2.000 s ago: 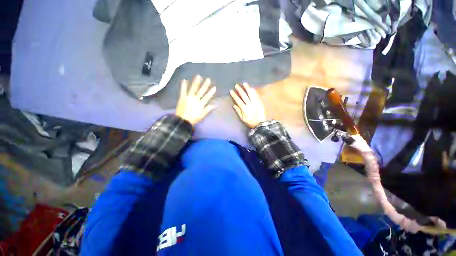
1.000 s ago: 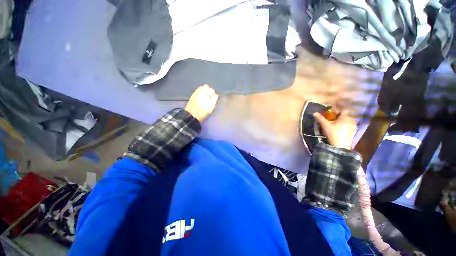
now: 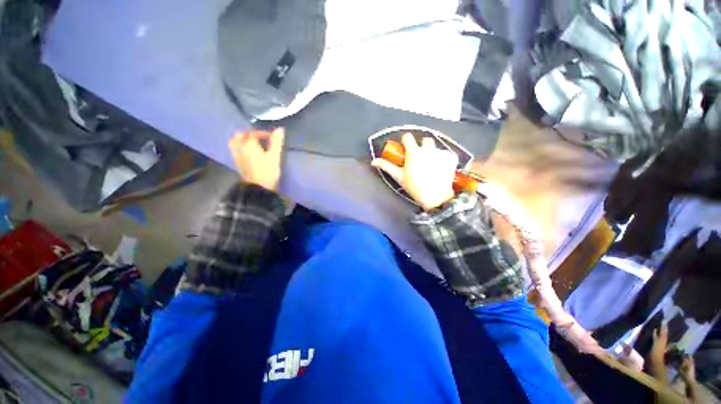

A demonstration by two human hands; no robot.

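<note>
A dark grey garment piece (image 3: pixel 340 122) with a white inner side (image 3: pixel 395 63) lies across the table in front of me. My right hand (image 3: pixel 427 171) is closed around the orange-brown handle of the steam iron (image 3: pixel 386 180). The iron lies over the near grey edge of the garment, its pale rim showing around my hand. My left hand (image 3: pixel 258 157) is at the left part of that edge, thumb and fingertips apart at the cloth; whether it pinches the edge is unclear. The pink hose (image 3: pixel 540 276) runs from the iron to the lower right.
A crumpled grey and white garment pile (image 3: pixel 624 71) lies at the upper right. The pale lilac table (image 3: pixel 150 71) shows at the left. Cloth (image 3: pixel 79 162) hangs beyond its left edge, and a red container (image 3: pixel 30 256) stands below. Another person's hand (image 3: pixel 660 355) shows at the lower right.
My right hand has gone from the cloth to the iron and brought it left onto the garment's near edge. My left hand has moved left along that edge. The view has shifted.
</note>
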